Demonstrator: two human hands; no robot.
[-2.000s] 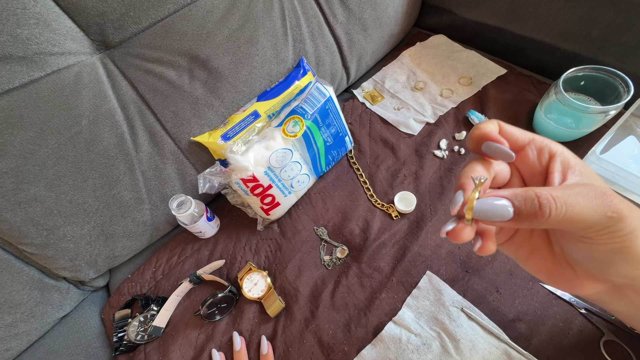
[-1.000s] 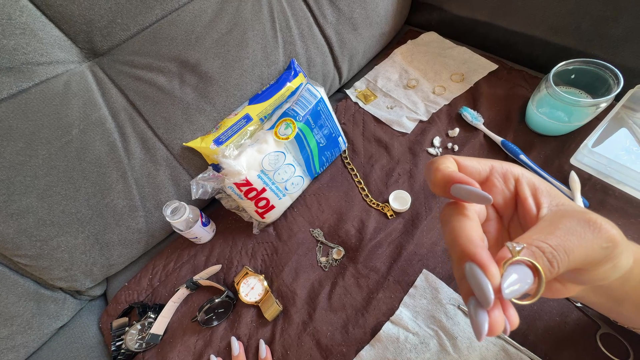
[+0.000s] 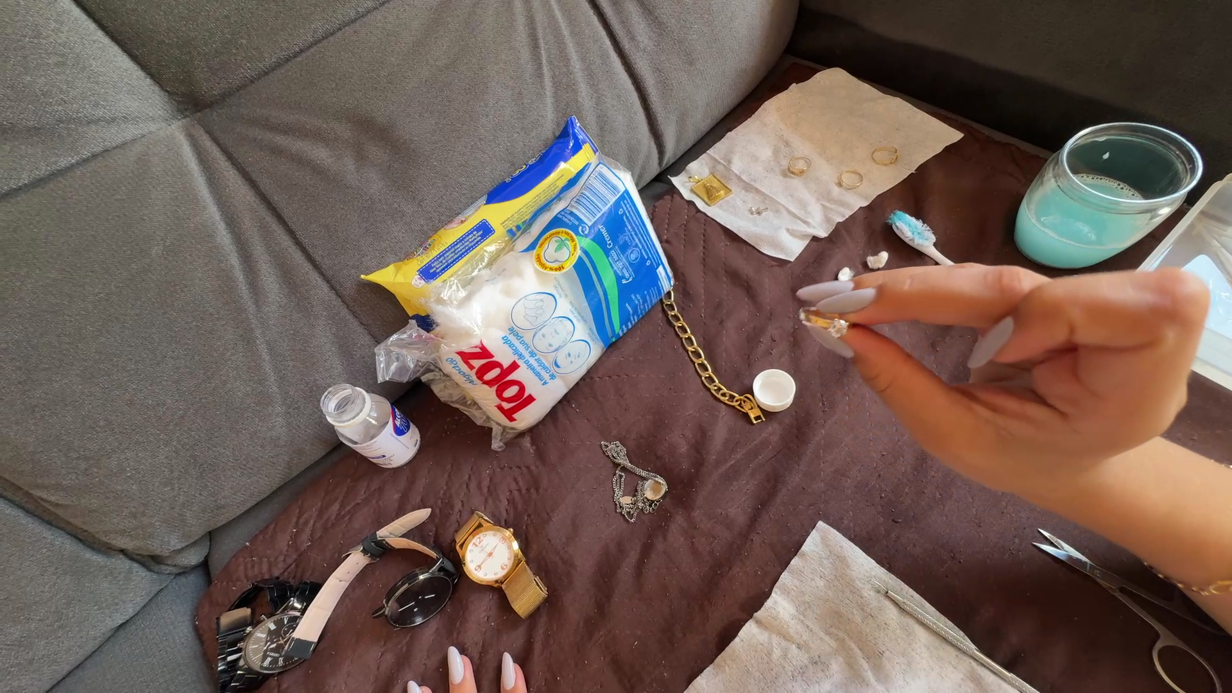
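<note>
My right hand (image 3: 1049, 366) pinches a gold ring (image 3: 823, 321) with a clear stone between thumb and fingertips, raised above the brown quilted cover (image 3: 731, 500). Only the fingertips of my left hand (image 3: 472, 674) show at the bottom edge; they hold nothing visible and are spread near the gold watch (image 3: 489, 555). Behind the right hand lies a toothbrush (image 3: 911, 230) with blue bristles, its handle mostly hidden. Several gold rings (image 3: 850, 179) and a square gold pendant (image 3: 711, 189) lie on a white cloth (image 3: 828, 115) at the back.
Blue-green liquid fills part of a glass jar (image 3: 1078, 226). Around the middle are a cotton bag (image 3: 568, 318), a gold chain (image 3: 695, 354), a white cap (image 3: 774, 390) and a silver chain (image 3: 626, 481). A small bottle (image 3: 375, 428), dark watches (image 3: 274, 635), scissors (image 3: 1126, 587) and a metal tool (image 3: 948, 626) lie nearer.
My right hand has turned the ring, which showed its round opening a second ago and now appears nearly edge-on. The fingers have moved left and extended around it. My left fingertips remain at the bottom edge.
</note>
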